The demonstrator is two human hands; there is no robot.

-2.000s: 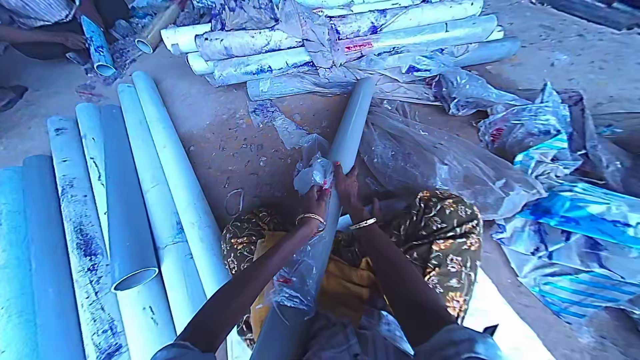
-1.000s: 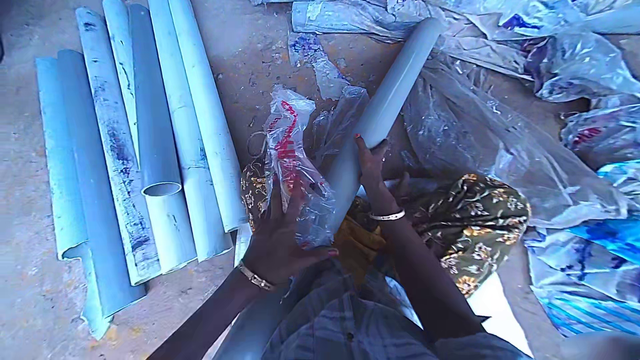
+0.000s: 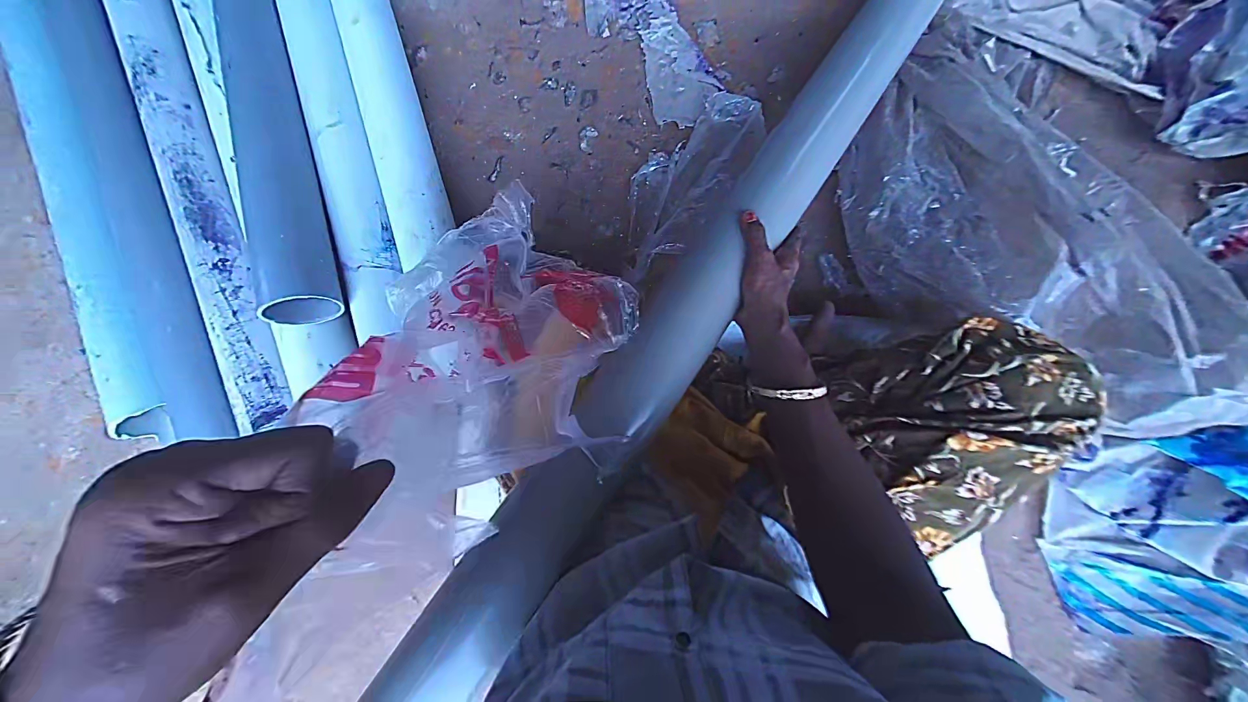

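Observation:
A long grey plastic pipe (image 3: 682,302) lies slantwise over my lap, from the lower middle to the top right. My right hand (image 3: 770,283) is wrapped against its right side, thumb on top, a bangle at the wrist. At the lower left, my left hand (image 3: 224,536) pinches the edge of a clear plastic wrapper (image 3: 458,370) with red print. The wrapper stretches from those fingers to the pipe and still touches it around the middle. Another crumpled piece of clear film (image 3: 702,175) lies beside the pipe's upper left side.
Several grey and whitish pipes, some stained purple, lie side by side on the floor at the left, one (image 3: 283,195) with its open end facing me. A clear plastic sheet (image 3: 1014,214) spreads at the right, with blue-and-white plastic sheeting (image 3: 1150,526) below it.
My left hand has moved left, away from the pipe, drawing the printed wrapper out with it. My right hand stays on the pipe. The view has moved closer.

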